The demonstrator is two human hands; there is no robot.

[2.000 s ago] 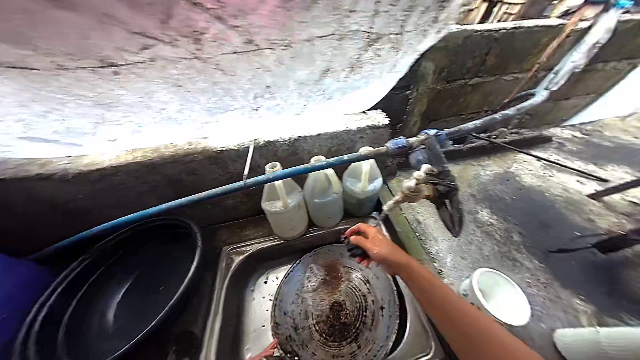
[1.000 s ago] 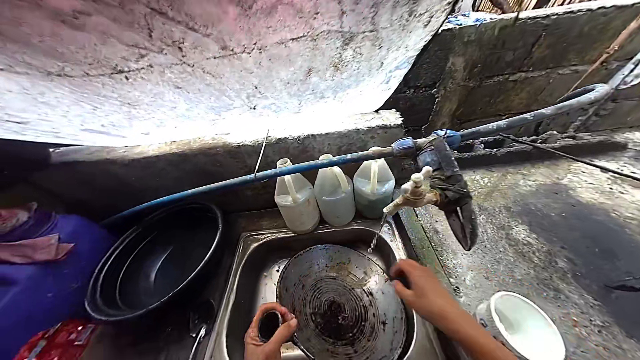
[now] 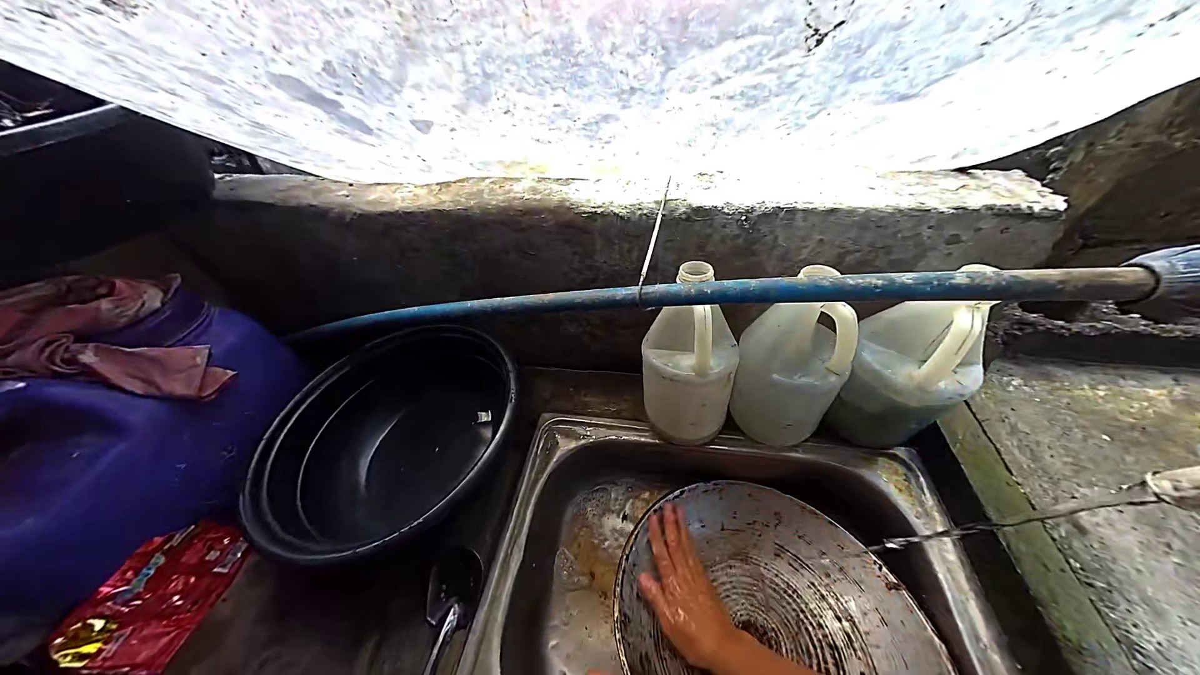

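Note:
A round, blackened metal lid or pan [image 3: 797,572] with ring-shaped marks leans in a stainless steel sink [image 3: 544,469]. My right hand [image 3: 689,595] lies flat on its left part, fingers apart, with no object visible in it. Of my left hand, at most a skin-coloured sliver shows at the bottom edge, left of the lid. A thin stream of water [image 3: 1012,521] runs from a tap end [image 3: 1177,487] at the right edge and meets the lid's right rim. Wet, brownish suds lie in the sink's left part.
Several items surround the sink: three plastic jugs with handles [image 3: 689,394] behind it, a blue pipe [image 3: 562,300] crossing the wall, a black basin [image 3: 375,450] and a metal utensil [image 3: 448,633] to the left. Farther left are a purple container [image 3: 84,469], a reddish cloth [image 3: 141,361] and a red packet [image 3: 155,600].
My right hand has moved from the lid's right side to its left part. My left hand, seen holding a small dark round thing one second ago, has largely left view. The view has shifted left.

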